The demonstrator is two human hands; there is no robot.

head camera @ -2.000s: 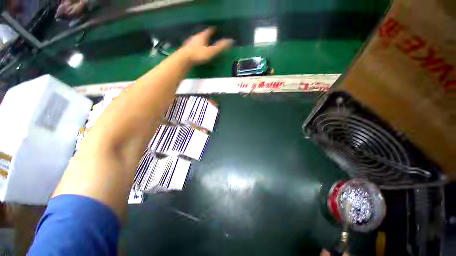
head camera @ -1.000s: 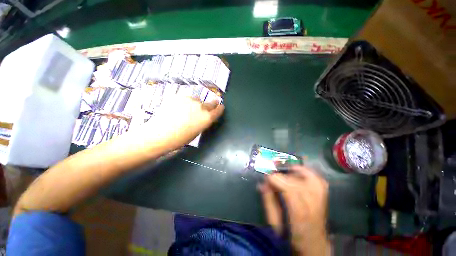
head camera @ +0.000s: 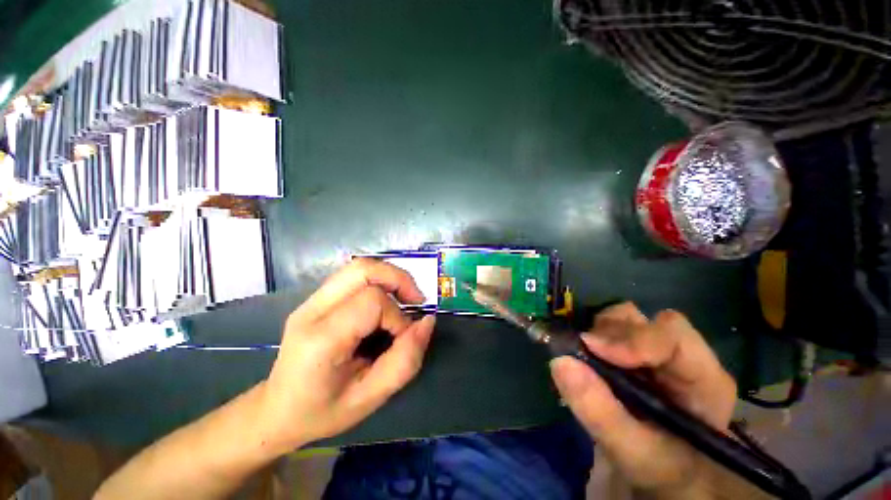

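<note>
A green circuit board (head camera: 518, 276) with a square beige patch lies flat on the dark green bench top. A white-backed LCD module (head camera: 418, 270) lies against its left end, with a small orange flex tail (head camera: 446, 286) at the joint. My left hand (head camera: 357, 342) has its thumb and fingertips on the LCD module; the fingers partly cover it. My right hand (head camera: 645, 376) holds a black soldering iron (head camera: 650, 394) like a pen, its tip over the board just right of the flex tail. A thin solder wire (head camera: 230, 347) runs from the stacks to my left hand.
Stacked white LCD modules (head camera: 244, 151) stand in rows at left. A red-and-white tin (head camera: 664, 200) of metal shavings is at right, below a black fan with a spiral guard (head camera: 723, 59). A black unit (head camera: 830, 254) with a yellow piece (head camera: 773, 288) is beside the tin.
The view has moved closer to the bench. My left hand has gone from over the conveyor to the stacks, then to an LCD module at the board. The iron's tip is now over the board.
</note>
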